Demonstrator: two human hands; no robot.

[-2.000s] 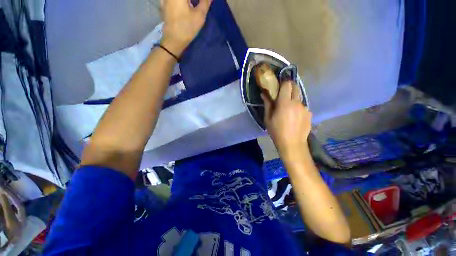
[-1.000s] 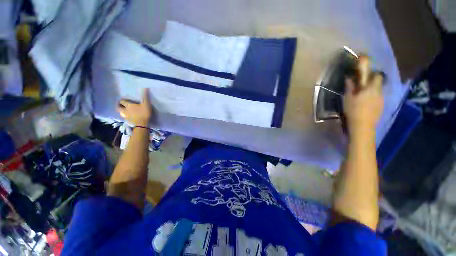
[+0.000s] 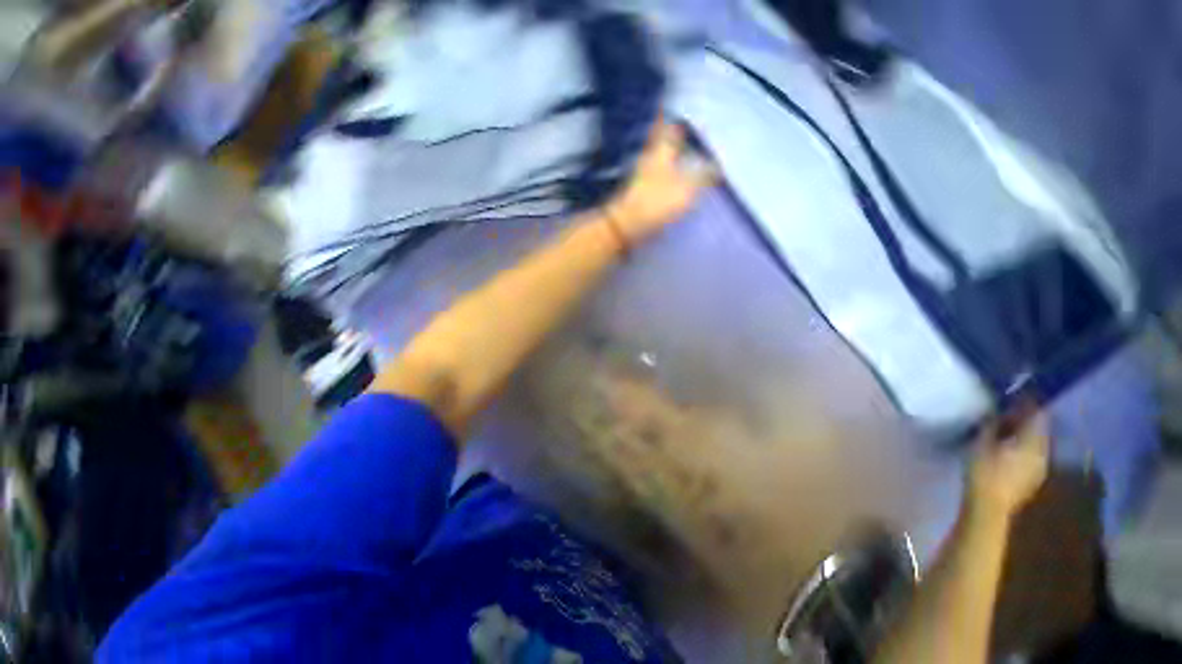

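The grey and navy garment panel (image 3: 830,221) is stretched across the upper right of the pressing table (image 3: 726,389). My left hand (image 3: 664,182) grips the panel's left end, beside a stack of panels (image 3: 454,104). My right hand (image 3: 1011,461) grips the panel's near right corner, by the navy block. The steam iron (image 3: 856,597) stands at the bottom right, partly hidden behind my right forearm, with no hand on it. The frame is blurred.
The table has a brownish stained centre. A brown pad (image 3: 1056,558) lies at the table's right, beyond my right forearm. Blurred dark and coloured items crowd the left side.
My right hand has let go of the iron and taken hold of the panel. My left hand, which lay on the panel, now grips its end. The view has turned and the panel has moved away from me.
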